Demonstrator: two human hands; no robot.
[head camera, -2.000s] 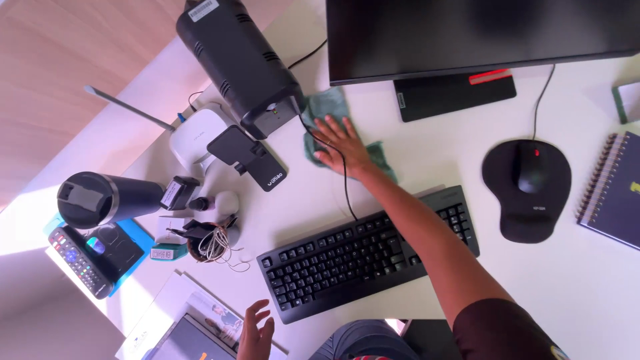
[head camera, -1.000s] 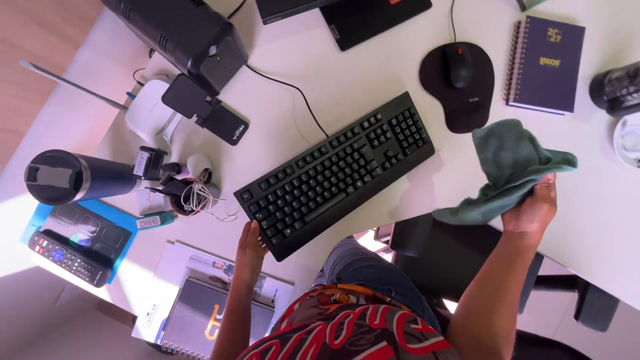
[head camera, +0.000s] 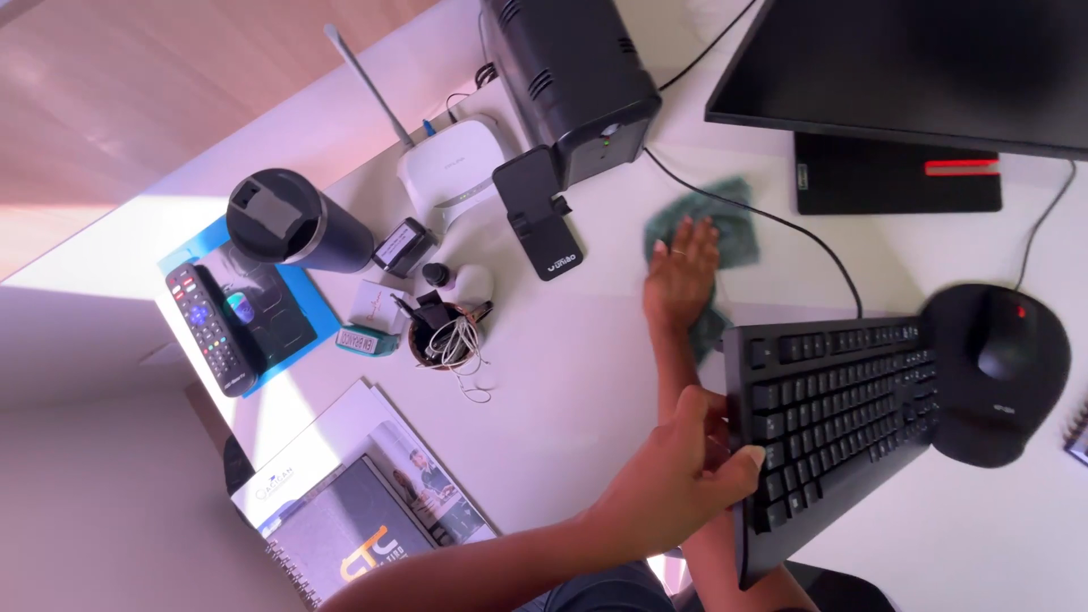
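Observation:
My left hand (head camera: 693, 476) grips the near left end of a black keyboard (head camera: 837, 425), its thumb on top by the keys. That end is raised and tilted above the white desk. Beneath and behind it reaches my right arm, and my right hand (head camera: 682, 276) lies flat with spread fingers on a green cloth (head camera: 722, 221), pressing it to the desk. The cloth lies partly under a black cable (head camera: 765, 214). The keyboard hides part of my right forearm.
Left of the cloth stand a black phone holder (head camera: 540, 217), a white router (head camera: 456, 166), a black box-shaped device (head camera: 569, 76), a cup of pens and cables (head camera: 442, 340) and a lidded tumbler (head camera: 331, 229). A monitor (head camera: 918, 68) and a mouse (head camera: 1007, 348) on its pad are at the right.
The keyboard, lying on the desk before, is now lifted at its left end by my left hand. My right hand with the cloth has moved from the right side of the desk to behind the keyboard.

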